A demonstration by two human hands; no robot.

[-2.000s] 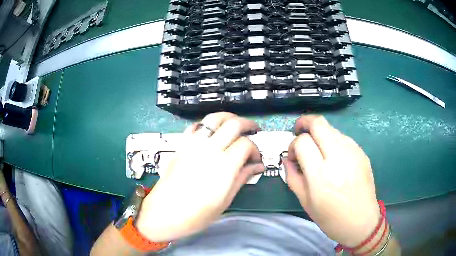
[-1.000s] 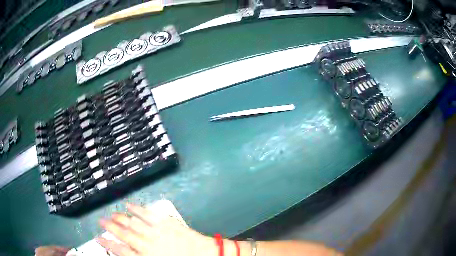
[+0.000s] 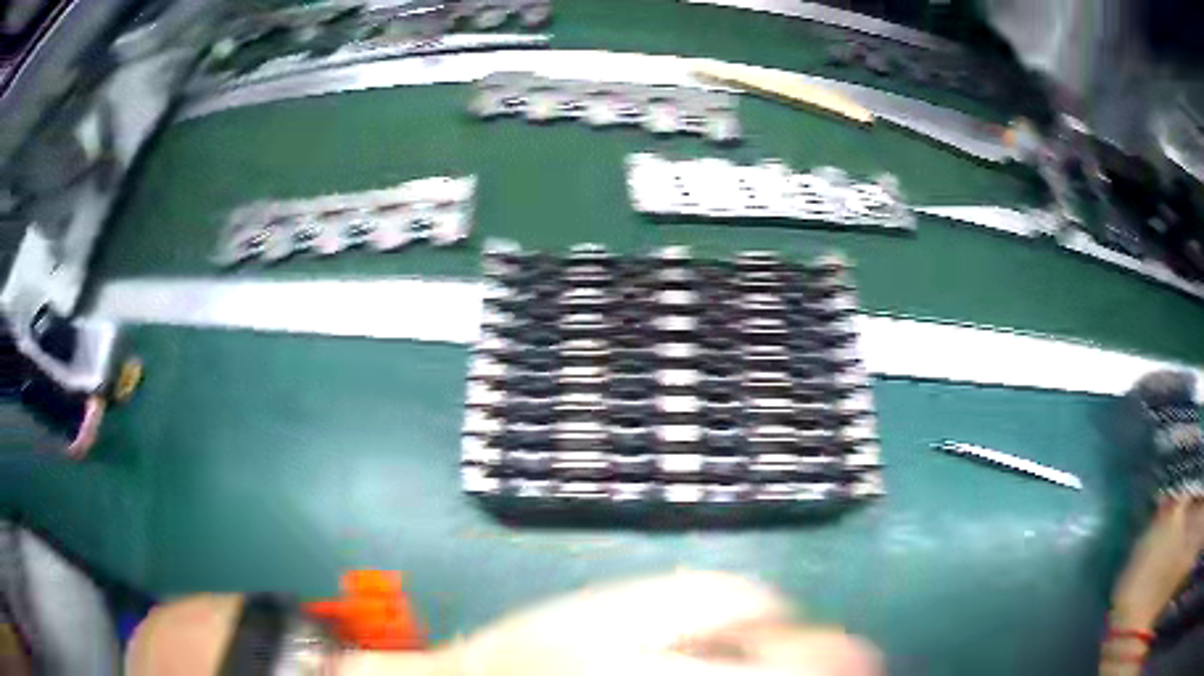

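Note:
A stack of dark carriers with silver tab columns stands in front of me. My left hand, with a dark watch and orange strap at the wrist, is blurred and overexposed at the bottom edge; its fingers and anything under them cannot be made out. My right hand, with a red bracelet, is at the far right edge, partly cut off. It reaches to the near end of a small side stack of dark carriers; whether it grips the stack is unclear. The single carrier plate is not visible.
Silver tweezers lie right of the large stack. Loose carriers lie behind it: one at left, one farther back and a paler one. A white rail crosses the green bench. Machine parts stand at left.
The view has swung from the right back to the large stack. My right hand has gone from the near pale plate to the side stack at far right. My left hand now shows at the bottom.

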